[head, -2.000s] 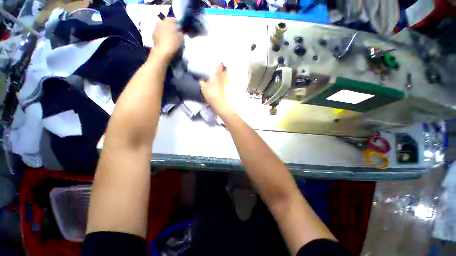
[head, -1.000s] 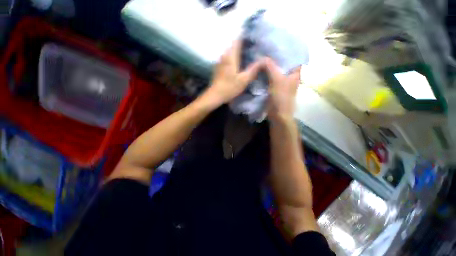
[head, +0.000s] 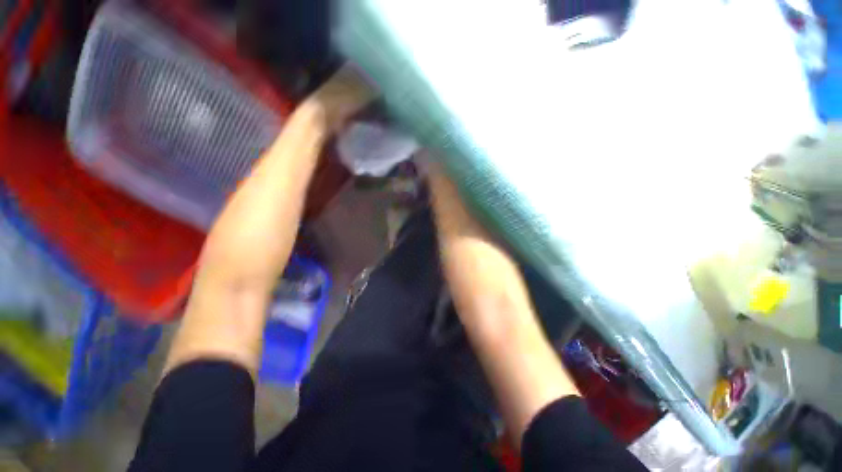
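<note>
A pale grey fabric bundle (head: 374,149) is below the table's green front edge (head: 517,207), between my hands. My left hand (head: 343,92) is at the bundle's upper left, blurred, its fingers hidden in shadow. My right hand (head: 427,166) is at the bundle's right side, partly under the table edge; its fingers are hidden. The bundle seems to be held between both hands, but the grip itself is blurred.
A white basket (head: 175,111) sits in a red basket (head: 138,267) at left. A large blue crate (head: 88,359) stands beside it. A small blue basket (head: 297,323) is on the floor. Sewing machine (head: 771,267) and scissors (head: 729,395) are at right. Dark fabric (head: 591,14) lies on the table.
The view has turned and shifted left. Both hands and the grey bundle have moved from over the white table top to below its front edge. The small blue basket now shows more fully.
</note>
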